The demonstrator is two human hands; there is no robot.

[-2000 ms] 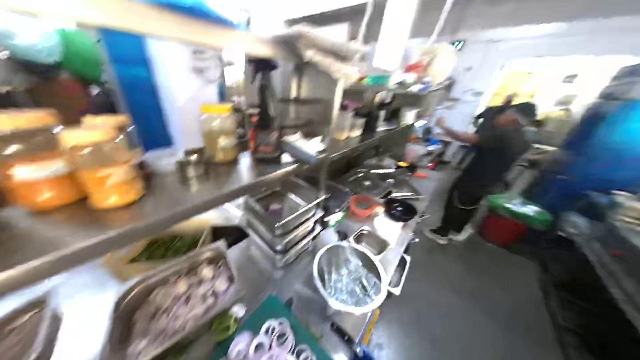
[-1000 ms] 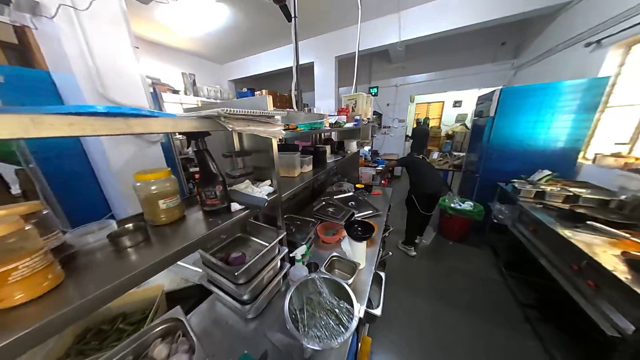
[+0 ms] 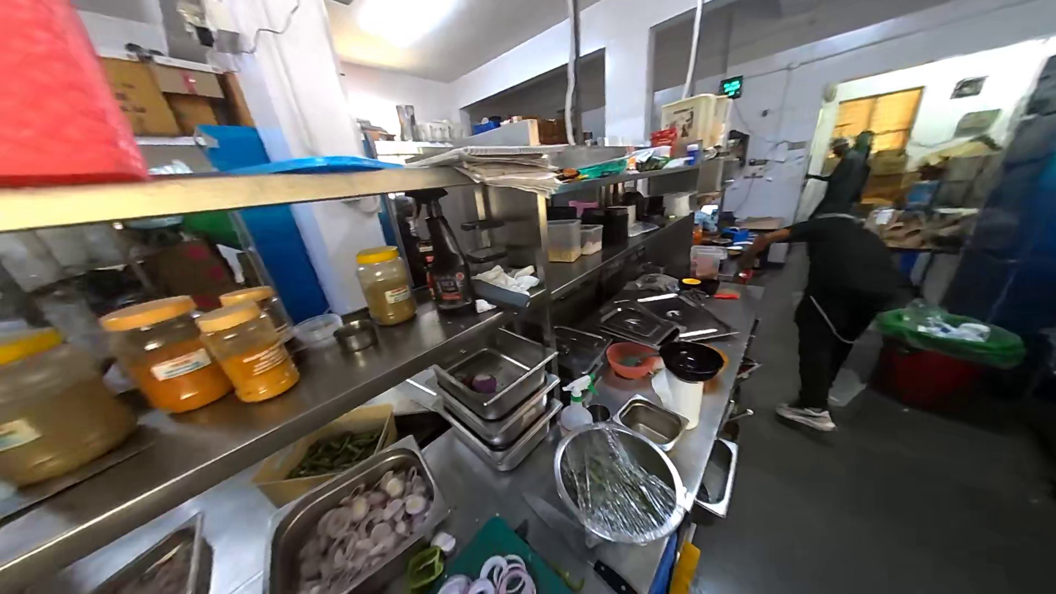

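Note:
Neither of my hands is in view. At the bottom edge, a green cutting board [image 3: 510, 546] bears onion rings [image 3: 495, 577], with a piece of green pepper [image 3: 425, 569] at its left. A steel pan [image 3: 280, 528] of sliced onions stands farther left, in front of a tub of green vegetables [image 3: 340, 452]. A knife with a black handle [image 3: 613, 577] lies right of the board, beside a round steel bowl [image 3: 678, 495] covered with clear film. Behind the bowl are stacked steel pans [image 3: 495, 404], the top one holding a piece of purple onion, and a small steel pan [image 3: 652, 421].
Spice jars [image 3: 177, 355] and a dark spray bottle [image 3: 448, 264] line a steel shelf [image 3: 330, 388] above the counter. Farther along are a red bowl [image 3: 634, 360] and a black bowl [image 3: 691, 361]. A person in dark clothes [image 3: 846, 264] leans over the counter's far end, near a red bin [image 3: 924, 371].
The view has swung about over the kitchen. The person at the far end now leans toward the counter with an arm stretched out.

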